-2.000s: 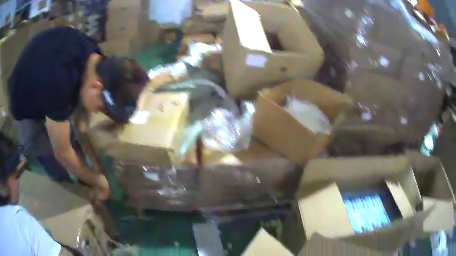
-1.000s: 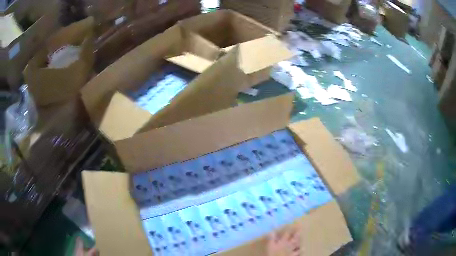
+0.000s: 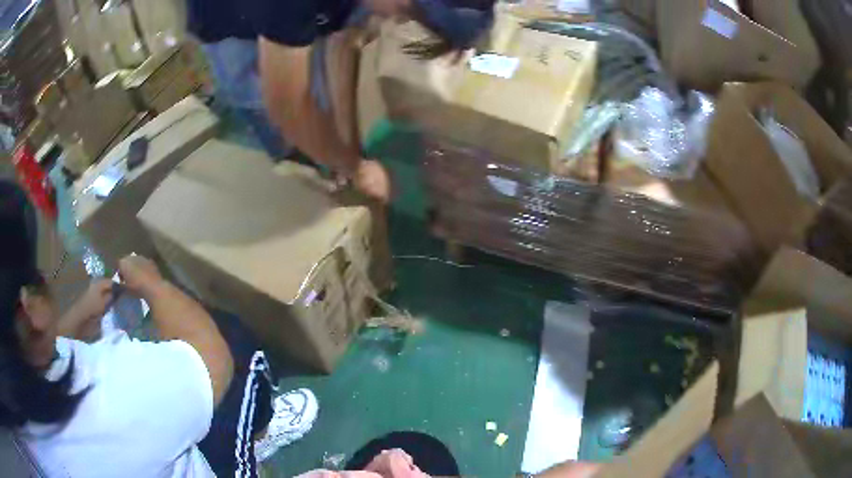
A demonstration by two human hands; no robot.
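Observation:
The open shipping carton is cut off at the lower right; its raised brown flap (image 3: 668, 425) shows, with a small blue part inside. A pinkish patch at the bottom edge, in front of a dark round shape, looks like my left hand (image 3: 397, 463). It is blurred and mostly cut off. A skin-coloured sliver near the flap looks like my right hand (image 3: 568, 470), also cut off. I cannot tell whether either holds anything. Another open carton (image 3: 771, 359) stands behind at the right, with blue retail boxes (image 3: 826, 387) inside.
A person in a white shirt (image 3: 140, 401) is at lower left. Another person in dark clothes bends over a closed carton (image 3: 257, 219). A film-wrapped load (image 3: 579, 229) lies behind. A pale strip (image 3: 559, 387) and yellowish bits (image 3: 502, 439) lie on the green floor.
The view has swung left from the filled carton to the co-workers. That carton has moved to the lower right edge, mostly out of view. My hands now show only as cut-off parts.

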